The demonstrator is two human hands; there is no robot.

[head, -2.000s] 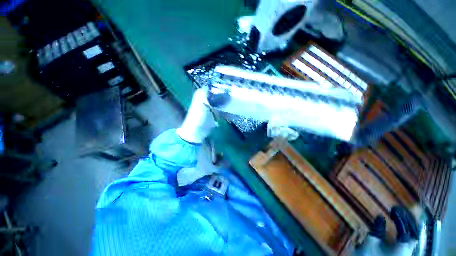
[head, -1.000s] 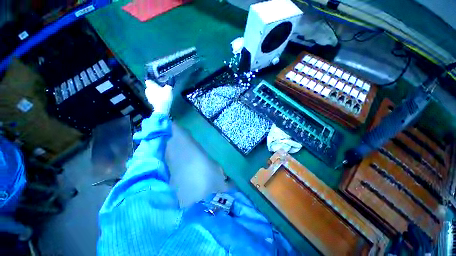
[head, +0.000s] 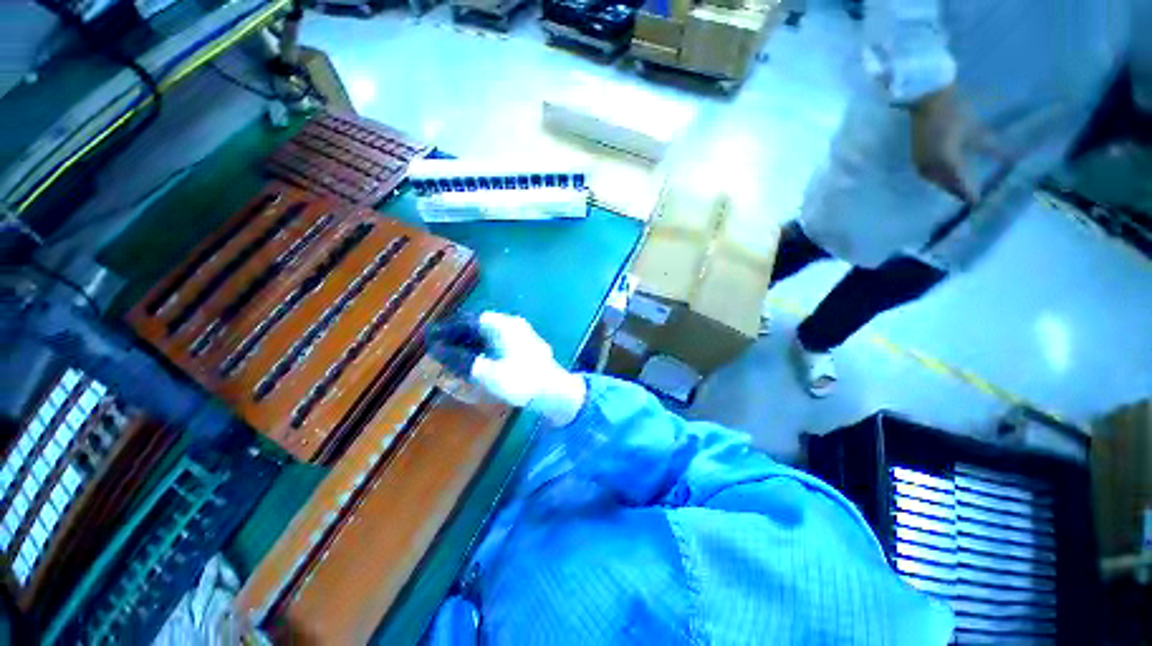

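My right hand (head: 512,364), in a white glove with dark fingertips, is at the far end of the orange-brown assembly fixture (head: 402,530). Its fingers point left; whether they grip the fixture's end cannot be told. The fixture's long recess shows no silver bar. My left hand is out of the picture. A silver heatsink (head: 503,202) with a row of small black squares lies at the far right end of the green bench mat (head: 543,259).
Stacked transistor boards (head: 297,316) stand left of the fixture. The green positioning frame (head: 139,543), a white-squared board (head: 57,467) and pale cloth (head: 202,618) are lower left. Cartons (head: 708,278) adjoin the bench. A person (head: 935,152) stands beyond; a black crate (head: 884,442) holds silver bars.
The view has swung right, away from the screw trays. My left hand, which carried a heatsink toward the bench's left side, has left the picture. My right hand now shows clearly at the fixture's end.
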